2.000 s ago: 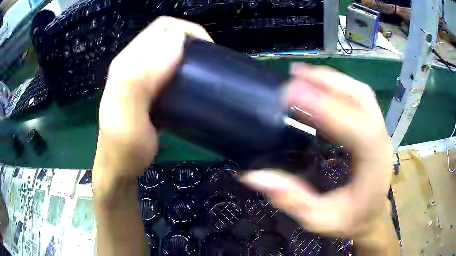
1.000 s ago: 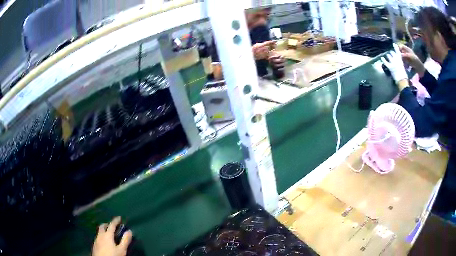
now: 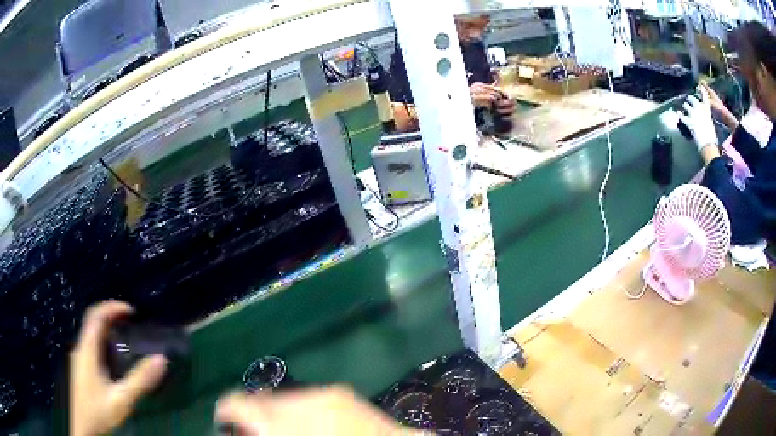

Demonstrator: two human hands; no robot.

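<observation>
My left hand (image 3: 109, 375) is at the lower left, its fingers and thumb around a black cylindrical unit (image 3: 151, 347) above the green belt. My right hand (image 3: 319, 412) is blurred and cut off by the bottom edge. Its fingers are just below the shiny round end of another black unit (image 3: 265, 373). The hand hides that unit's lower part, and I cannot tell whether it grips it. The black blister tray (image 3: 476, 400) with round pockets lies at the bottom, right of my right hand.
The green belt (image 3: 544, 247) runs diagonally behind a white perforated upright (image 3: 451, 170). Dark stacked trays (image 3: 238, 230) lie beyond it at left. A pink fan (image 3: 691, 243) stands on the cardboard-covered bench (image 3: 630, 358). Another black unit (image 3: 662, 159) stands near a white-gloved person (image 3: 749, 162).
The view has swung right since two seconds ago, when both hands were around one unit. Since one second ago, my right hand has entered, and the unit beside the upright no longer shows there.
</observation>
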